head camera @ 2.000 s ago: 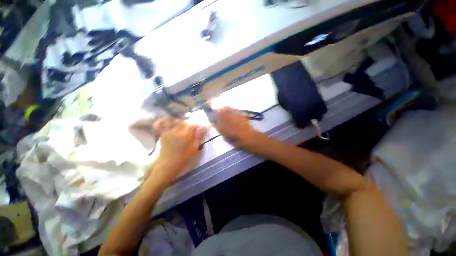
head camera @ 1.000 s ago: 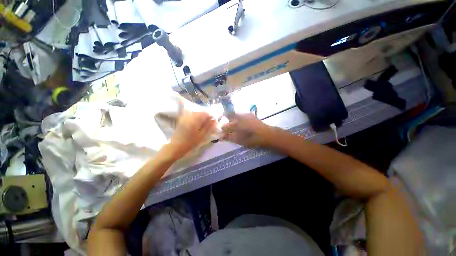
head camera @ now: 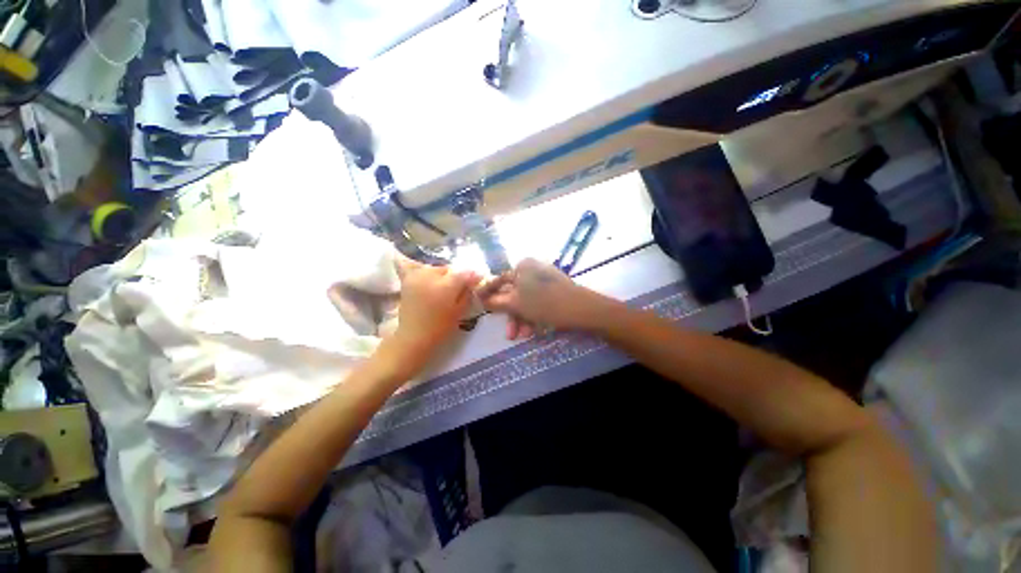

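Note:
White to cream fabric [head camera: 213, 336] lies bunched over the left of the table and reaches the needle area, which is in bright glare. My left hand [head camera: 431, 302] is on the fabric's right edge just in front of the presser foot, with its fingers closed on the cloth. My right hand [head camera: 532, 300] is just right of it, fingers bent and fingertips close to the left hand's; whether it pinches cloth is hidden by glare and blur. The white sewing machine head [head camera: 582, 123] stands behind both hands. Blue thread snips [head camera: 578, 242] lie on the bed behind my right hand.
A black smartphone [head camera: 711, 224] with a white cable lies right of the snips. A black fabric scrap [head camera: 860, 199] is further right. Grey and white cut pieces [head camera: 185, 123] lie behind at left. A tan box [head camera: 50, 448] and a steel cylinder [head camera: 67, 524] are at far left.
The view has shifted slightly. Both hands stay close together by the needle. The blue snips, mostly hidden before, now show more fully behind my right hand.

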